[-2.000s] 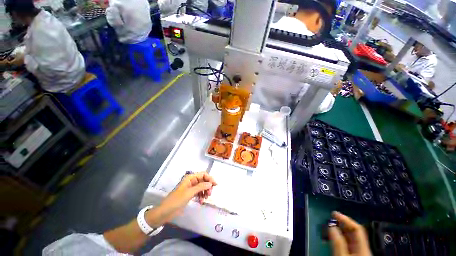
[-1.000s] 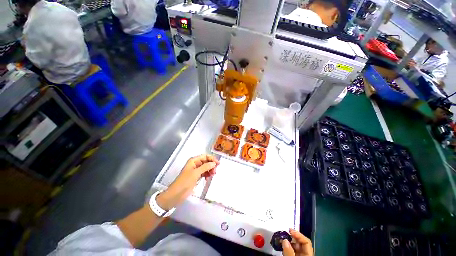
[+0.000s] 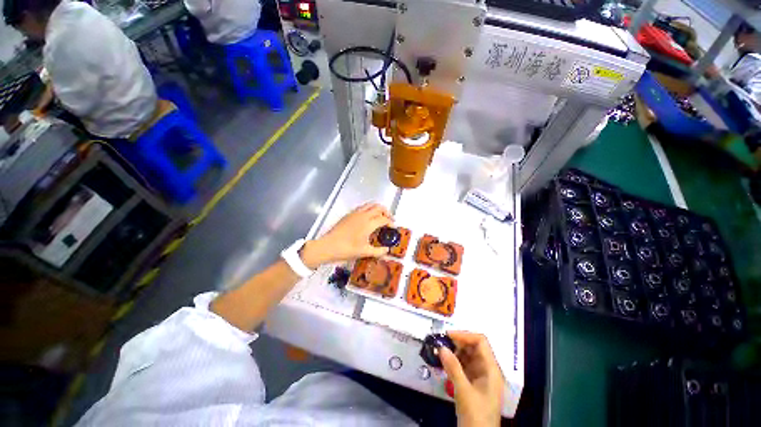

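My left hand (image 3: 359, 233) is at the rear left fixture nest, its fingertips on a round black housing (image 3: 388, 237) over that orange-brown block. My right hand (image 3: 472, 374) holds another round black housing (image 3: 436, 350) between thumb and fingers above the machine's front edge. The front left nest (image 3: 375, 276), front right nest (image 3: 431, 292) and rear right nest (image 3: 439, 253) show no black housing in them. The orange-gold press head (image 3: 413, 150) is above and behind the nests.
Small black clips (image 3: 340, 278) lie left of the nests. A pale tube (image 3: 488, 205) lies at the right rear of the machine table. A black blister tray (image 3: 642, 250) with round units is on the green bench (image 3: 576, 359). A red button (image 3: 450, 389) is partly behind my right hand.
My left hand has moved from the front of the table to the rear left nest and its black housing. My right hand has come from the green bench to the machine's front with a housing.
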